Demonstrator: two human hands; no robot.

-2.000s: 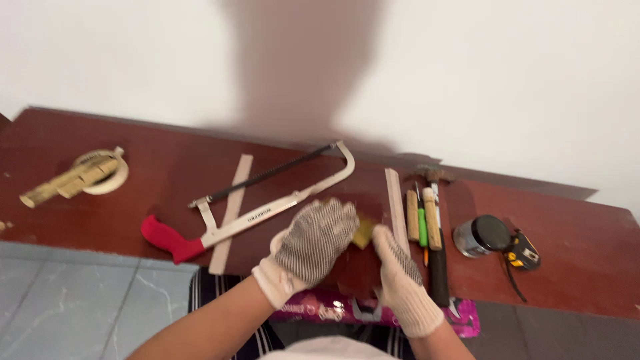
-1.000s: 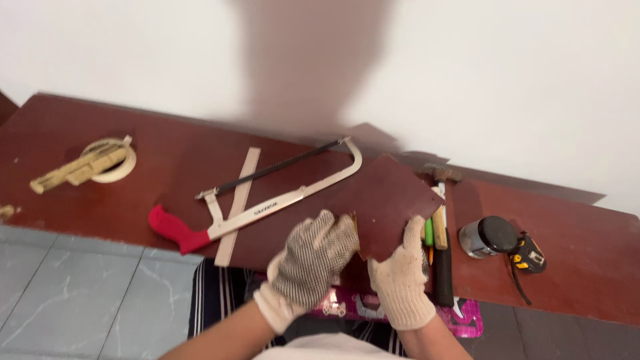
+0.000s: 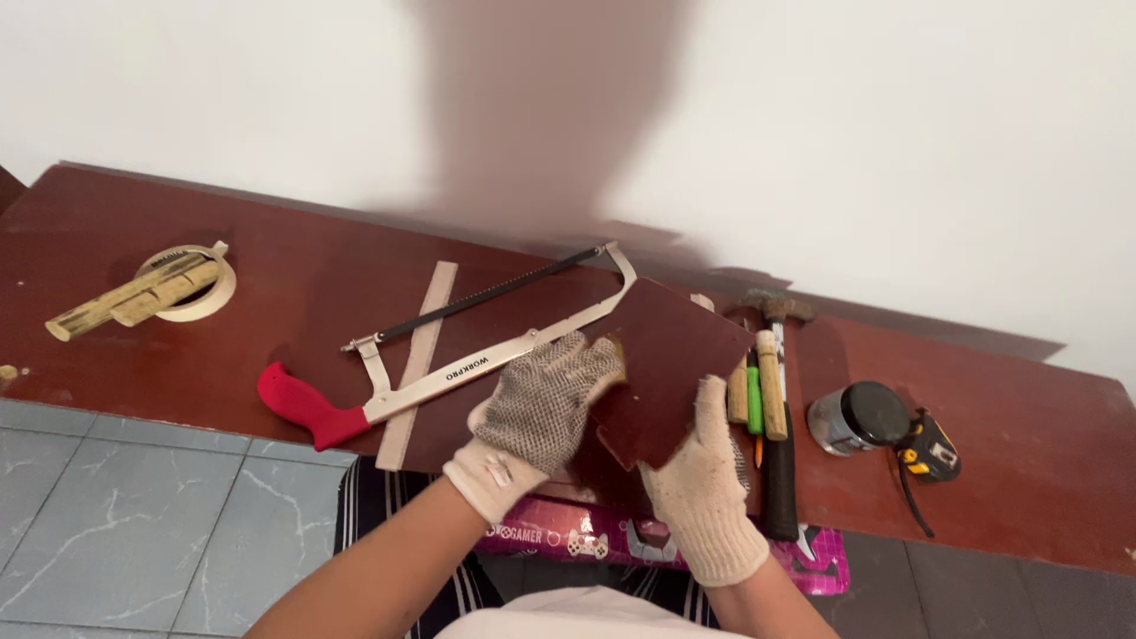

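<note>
My right hand (image 3: 710, 479), in a knitted white glove, grips the lower right edge of a dark red-brown flat board (image 3: 670, 368), tilted above the bench. My left hand (image 3: 546, 404), in a glove with a dotted palm, is closed on a small yellowish piece (image 3: 614, 359) at the board's left edge; most of that piece is hidden by the fingers. Behind my left hand lies a hacksaw (image 3: 461, 368) with a red handle, across a pale wooden strip (image 3: 413, 382). Right of the board lie a hammer (image 3: 781, 453), short wooden sticks (image 3: 770, 386) and a green-handled tool (image 3: 754, 399).
On the red-brown bench (image 3: 1003, 399), a black-lidded jar (image 3: 856, 417) and a tape measure (image 3: 930, 448) stand at the right. A masking tape roll (image 3: 217, 297) lies left under cut wooden sticks (image 3: 133, 297). A white wall rises behind; a pink printed package (image 3: 577, 532) sits below the front edge.
The board, in my right hand one second ago too, has shifted left relative to the tools, showing more of the sticks and hammer. Two seconds ago it was not seen raised between my hands.
</note>
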